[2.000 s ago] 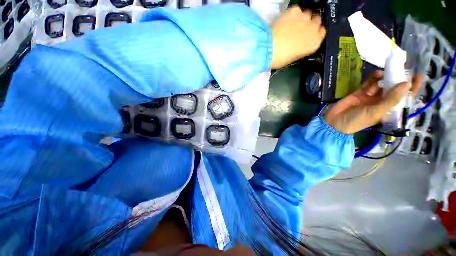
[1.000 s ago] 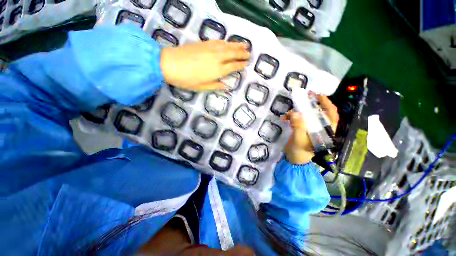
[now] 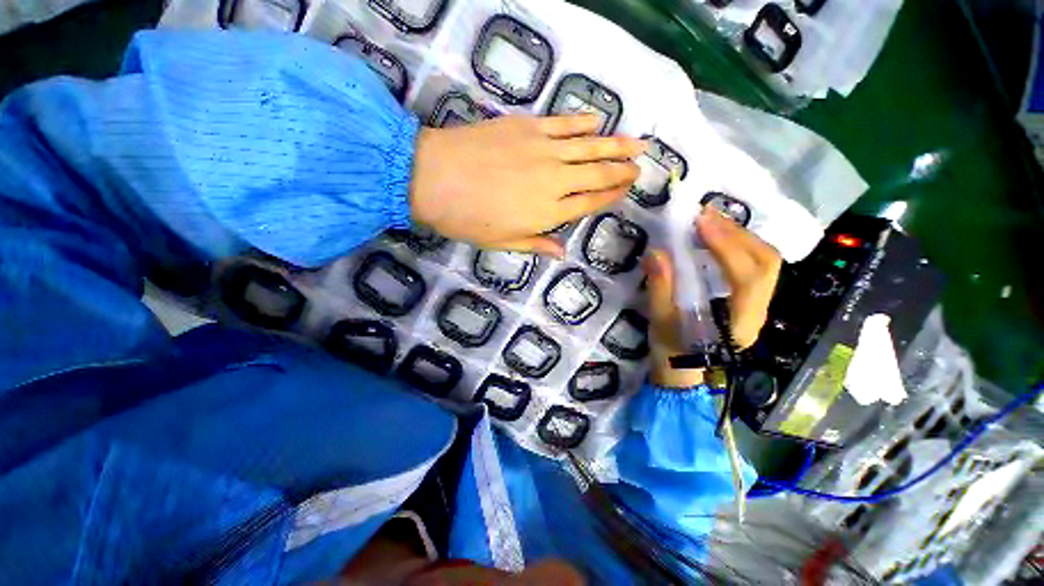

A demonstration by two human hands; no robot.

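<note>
A whitish blister tray (image 3: 790, 189) holds many black housings in rows. My left hand (image 3: 527, 183) lies flat over the tray, palm down with fingers stretched out. Its fingertips are at the left edge of a housing (image 3: 657, 172); whether they touch it is unclear. My right hand (image 3: 733, 286) is shut on the dispensing syringe (image 3: 695, 280), at the tray's right side. The syringe points up and left, and its yellowish tip is at that same housing. Housings under my left palm are hidden.
A black controller (image 3: 853, 332) with a red light stands right of the tray, a white scrap (image 3: 876, 361) on it. A blue tube (image 3: 916, 475) runs at the lower right, over other trays (image 3: 973, 504). Another tray with housings (image 3: 847, 34) is at the top right.
My right hand has brought the syringe from over the controller left to the tray. My left hand has come away from beside the controller to lie over the tray. The view has shifted.
</note>
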